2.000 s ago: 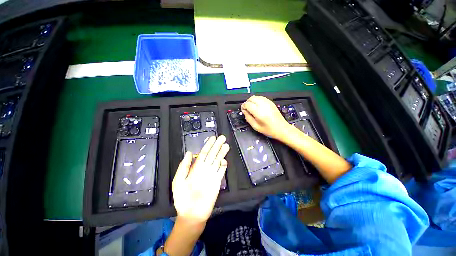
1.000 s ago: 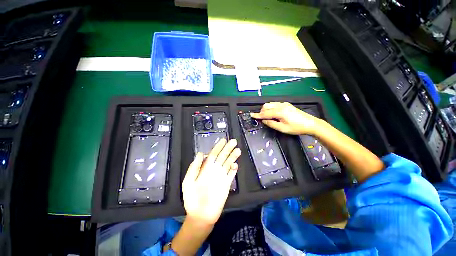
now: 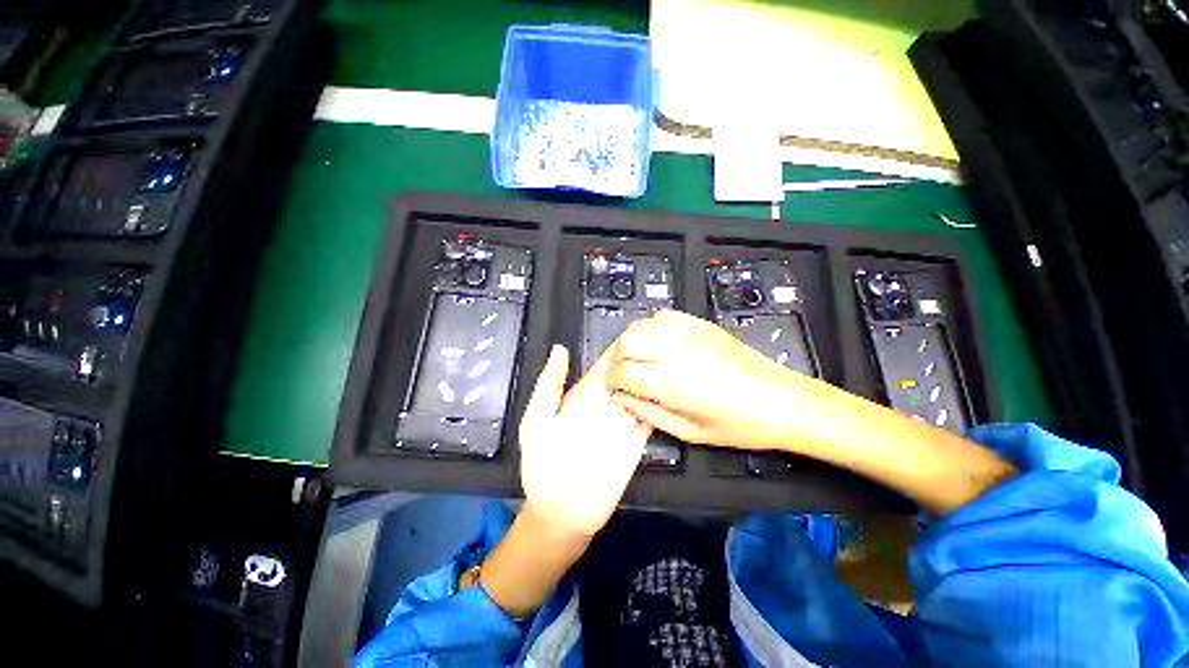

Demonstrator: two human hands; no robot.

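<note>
A black foam tray (image 3: pixel 548 480) with several pockets lies in front of me. The phone assembly (image 3: pixel 466 352) in the leftmost pocket shows fully, camera area at the top. My left hand (image 3: pixel 580 444) is palm up over the second pocket, fingers extended. My right hand (image 3: pixel 704 379) lies over the left fingers and touches them, its fingers bent together. Whether anything small is pinched between them cannot be seen. The hands cover parts of the second phone assembly (image 3: pixel 626 278) and third phone assembly (image 3: pixel 754 285). The rightmost phone assembly (image 3: pixel 913 352) has white marks and an orange one.
A blue parts bin (image 3: pixel 571 111) with pale pieces stands behind the tray on the green mat (image 3: pixel 280 313). A white square piece (image 3: pixel 747 165) and a thin light tool (image 3: pixel 861 187) lie beside a yellow-green sheet (image 3: pixel 808 72). Black foam trays with phones stand at the left (image 3: pixel 52 489) and right (image 3: pixel 1108 261).
My right hand has left the third phone's camera area and moved left onto my left hand's fingers. The view has shifted, with the left stacked trays showing more.
</note>
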